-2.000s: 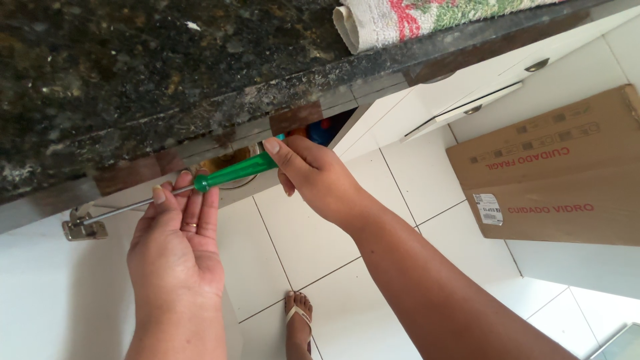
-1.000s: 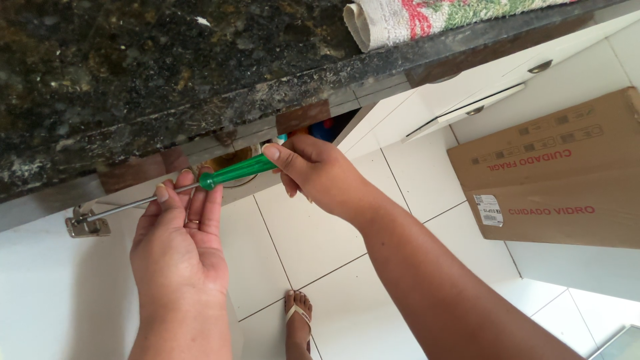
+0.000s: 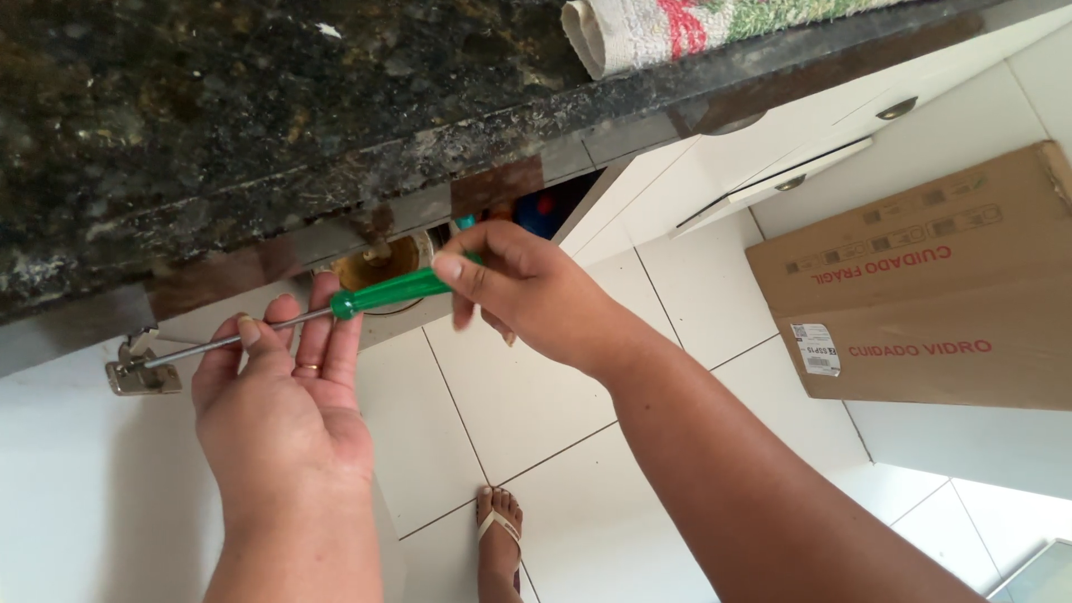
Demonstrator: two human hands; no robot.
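Note:
A screwdriver with a green plastic handle (image 3: 394,291) lies nearly level below the counter edge, its metal shaft running left. My right hand (image 3: 519,297) grips the back end of the handle. Thumb and fingers of my left hand (image 3: 289,385) pinch the shaft. The tip reaches a metal cabinet hinge (image 3: 144,375) fixed to a white cabinet door (image 3: 59,469) at the left; whether it sits in a screw cannot be told.
Above the hands runs a dark granite countertop (image 3: 251,100) with a rolled towel (image 3: 636,33) on it. Behind my right hand, the cabinet interior holds partly hidden items. White drawers (image 3: 754,184) and a large cardboard box (image 3: 904,293) are at the right. A sandalled foot (image 3: 500,536) stands on the tiles.
The fingers of my right hand have shifted on the handle and look looser around it. My left hand stays on the shaft, and the tip remains at the hinge.

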